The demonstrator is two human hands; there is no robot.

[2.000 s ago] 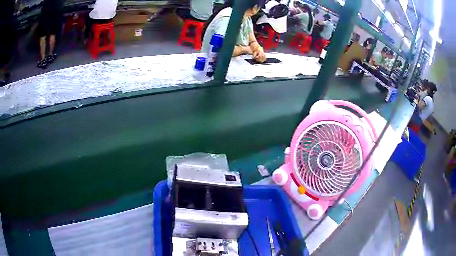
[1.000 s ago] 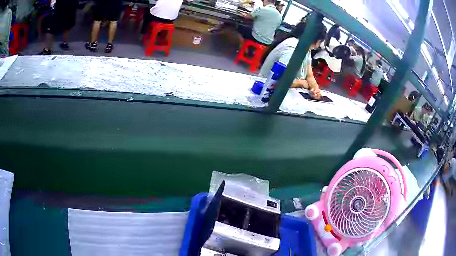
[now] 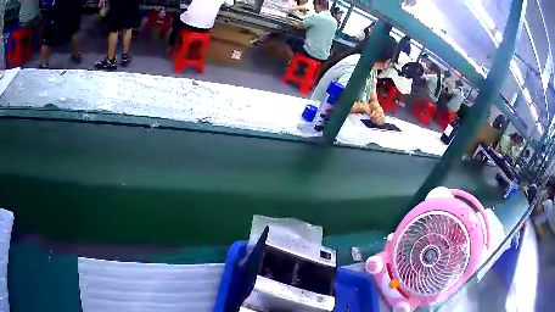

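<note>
A boxy silver machine (image 3: 294, 297) with a black recessed middle stands in a blue plastic tray (image 3: 358, 289) at the bottom centre; its near end is cut off by the picture's edge. A thin dark flat piece (image 3: 254, 262) stands tilted at the machine's left side; what it is I cannot tell. A clear crinkled plastic cover (image 3: 286, 233) lies at the machine's far end. Neither my left hand nor my right hand is in view.
A white ridged foam sheet (image 3: 149, 286) lies left of the tray. A pink fan (image 3: 429, 256) stands to the right. A green belt (image 3: 182, 183) runs across beyond, with green posts and a white-covered ledge (image 3: 182, 97). A seated person leans on the ledge.
The view has turned left since the first frame, so the machine, tray and fan sit farther right and lower. The dark flat piece now shows at the machine's left side.
</note>
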